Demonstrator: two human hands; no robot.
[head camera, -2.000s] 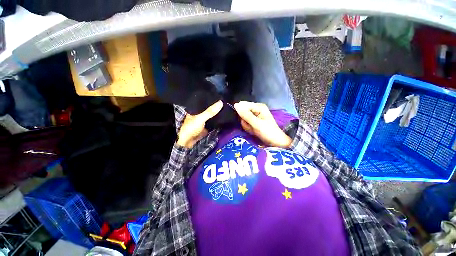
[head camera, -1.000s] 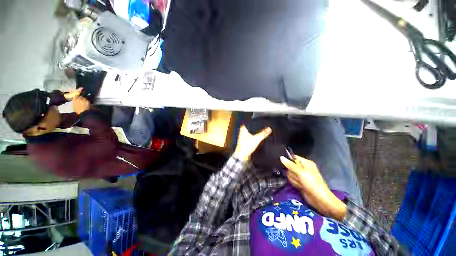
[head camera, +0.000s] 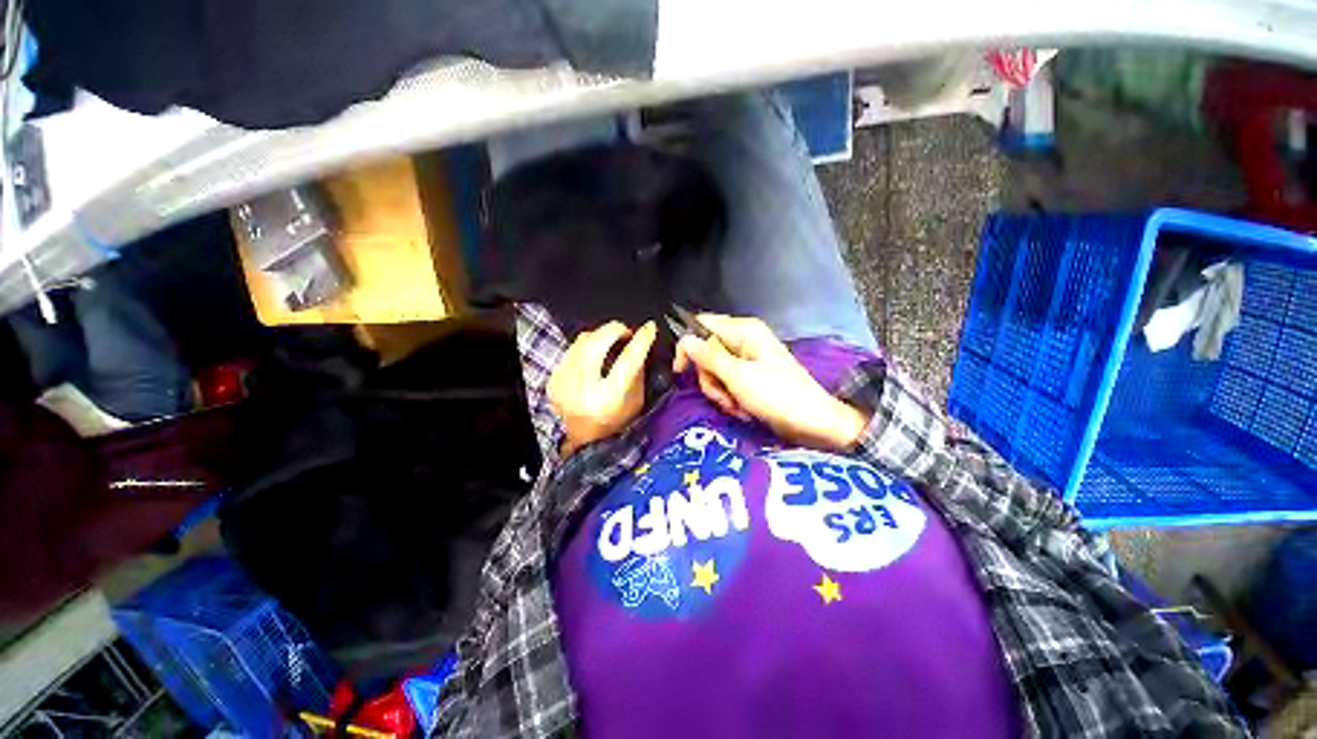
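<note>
Black fabric (head camera: 592, 231) lies bunched over the wearer's lap, below the table edge. My left hand (head camera: 600, 383) is at its near edge, with thumb and fingertips pinched on the dark fabric. My right hand (head camera: 758, 378) is just to the right of it and holds a small dark hand tool (head camera: 682, 319) between thumb and fingers, its tip pointing up and left over the fabric. The spot between the fingertips is dark, so thread or stitches cannot be made out.
The pale table edge (head camera: 780, 61) crosses the top, with black fabric (head camera: 332, 58) on it. A yellow-brown box (head camera: 383, 238) stands under the table. A blue plastic crate (head camera: 1062, 347) with pale scrap is at right. A black cloth pile (head camera: 361, 505) and blue basket (head camera: 217, 635) are at left.
The view looked up over the table, shears and another person, and now points down at the lap again. The hands have come closer together; the small tool stays in my right hand.
</note>
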